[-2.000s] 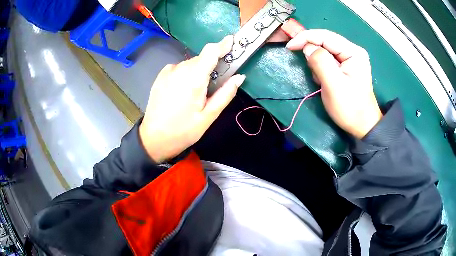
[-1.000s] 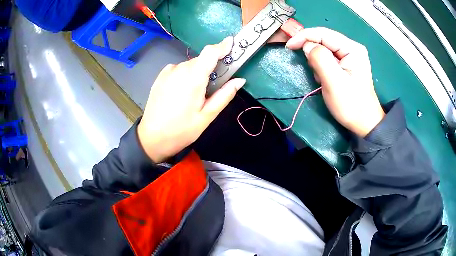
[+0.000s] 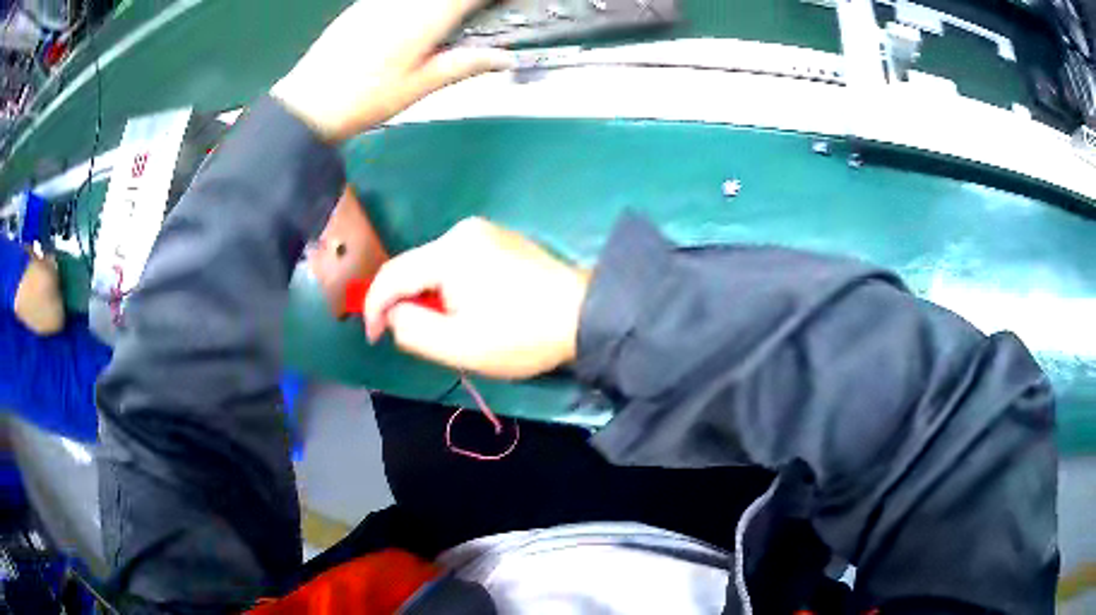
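A grey strip (image 3: 571, 17) with small round spots shows blurred at the top edge, beyond the white rail. My left hand (image 3: 391, 60) reaches over the rail at the strip's near end, its thumb below the strip. Its fingers are partly cut off by the frame edge, so whether it grips the strip is unclear. My right hand (image 3: 481, 300) is closed on the red test probe (image 3: 357, 298), over the orange-brown pad (image 3: 349, 240) on the green bench. The pad has a dark spot and no strip on it. The probe's tip is not clear.
The white rail (image 3: 745, 60) crosses behind the bench (image 3: 577, 174). Small shiny parts (image 3: 732, 187) lie on the bench. A pink lead (image 3: 483, 454) loops below my right hand. A white box (image 3: 138, 204) stands at left, beside another person's hand (image 3: 40, 297) and blue sleeve.
The view has swung right. My left hand has moved from in front of me to beyond the rail, and the strip is gone from the pad. My right hand still holds the probe.
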